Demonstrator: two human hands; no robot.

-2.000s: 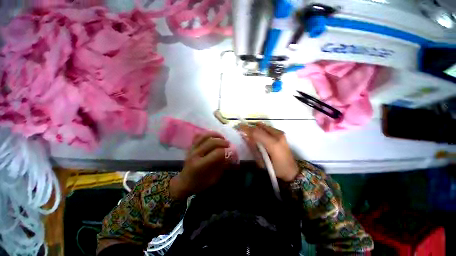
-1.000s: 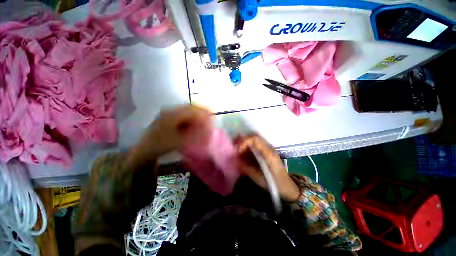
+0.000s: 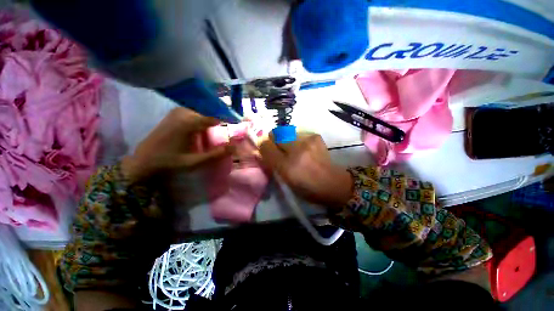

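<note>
The pink fabric band (image 3: 240,191) hangs below the needle area, its upper end between both hands. My left hand (image 3: 176,143) holds its left side, fingertips close to the presser foot (image 3: 246,112). My right hand (image 3: 307,167) is beside the spring and blue piece (image 3: 284,133), fingers pinched at the band's upper end and the white elastic or cord (image 3: 297,212), which curves down toward the lap. The exact contact at the fingertips is blurred and partly hidden by the machine. The sewing machine head (image 3: 449,45) fills the top.
A heap of pink pieces (image 3: 48,121) lies at left. Black snips (image 3: 370,123) lie on pink pieces (image 3: 425,115) right of the needle. A dark phone (image 3: 507,132) lies at right. White strands (image 3: 182,273) are at the lap and lower left. A red stool (image 3: 513,267) stands lower right.
Both hands have moved up to the needle area with the pink band and the white cord. The view has moved closer to the machine head.
</note>
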